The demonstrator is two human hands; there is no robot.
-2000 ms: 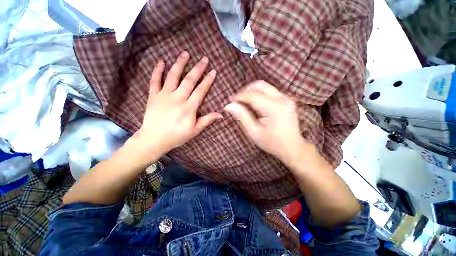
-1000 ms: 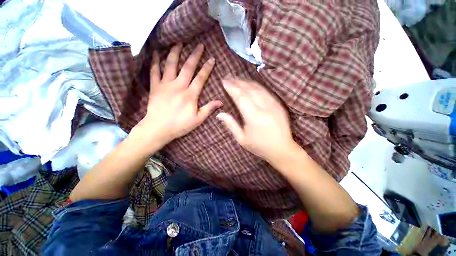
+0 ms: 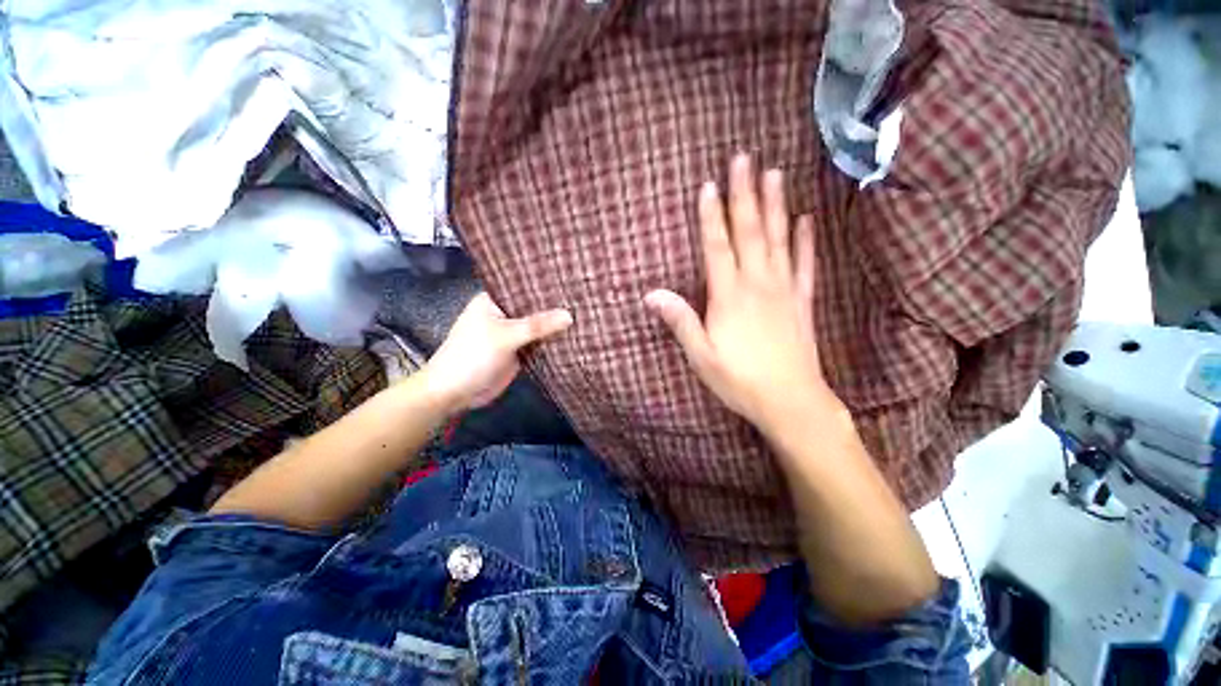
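Observation:
A red-brown checked garment (image 3: pixel 616 228) lies over the white table and hangs over its front edge towards my lap. My left hand (image 3: pixel 498 351) grips the garment's left edge, with the thumb on top and the fingers hidden below. My right hand (image 3: pixel 757 302) lies flat on the checked fabric, palm down with the fingers spread, and holds nothing. A grey-white piece with a ragged edge (image 3: pixel 857 87) shows in an opening of the garment at the upper right.
A white padded heap (image 3: pixel 147 94) lies at the upper left. Tan and black plaid garments (image 3: pixel 94 429) are heaped at the lower left. A white sewing machine (image 3: pixel 1152 389) stands at the right. Part of the white table (image 3: pixel 998 483) shows beside it. Blue denim (image 3: pixel 536 536) covers my lap.
The garment has shifted right and spread out. My left hand has moved from lying flat on it to gripping its left edge. My right hand has moved right.

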